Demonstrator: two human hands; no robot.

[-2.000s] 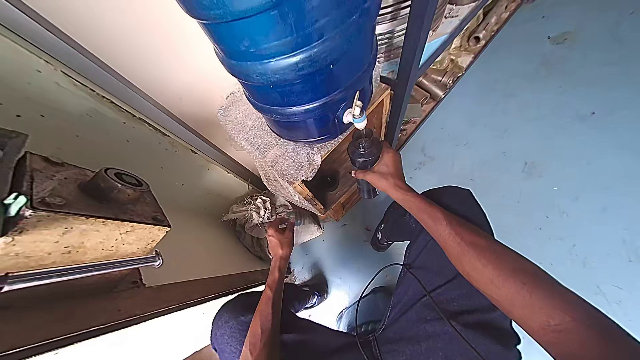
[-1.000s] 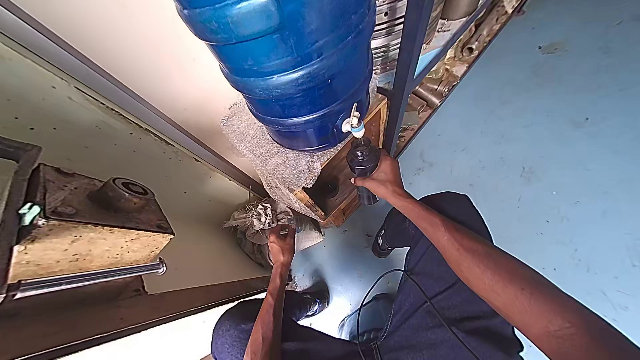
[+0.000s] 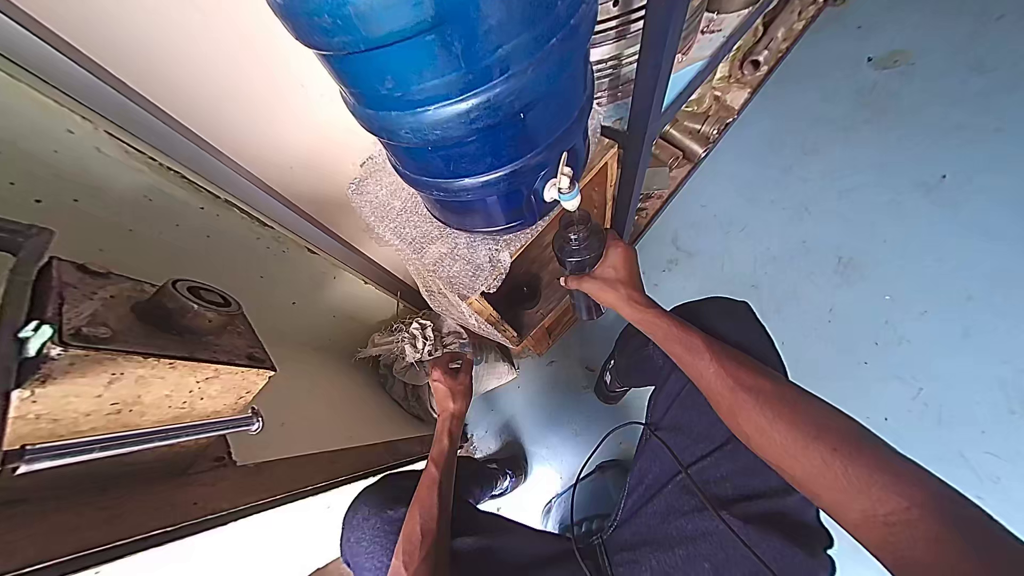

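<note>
My right hand (image 3: 612, 272) is wrapped around a dark see-through bottle (image 3: 579, 242), its open mouth just under a white and blue tap (image 3: 566, 190). The tap sits low on the side of a big ribbed blue plastic water barrel (image 3: 480, 112). Farther left and lower, my left hand (image 3: 451, 382) has its fingers curled near a tied woven sack (image 3: 412, 344); a small dark item may be at the fingertips, but I cannot tell what it is. Bubble wrap (image 3: 432, 232) lies beneath the barrel, over a wooden crate (image 3: 552, 308).
A dark metal frame post (image 3: 646, 104) rises right of the crate, with metal pipe parts (image 3: 688, 140) behind it. On the left, a grimy metal-topped block (image 3: 160, 320) with a shiny rod (image 3: 136, 440) juts out. A thin black cable (image 3: 584, 472) hangs over my legs.
</note>
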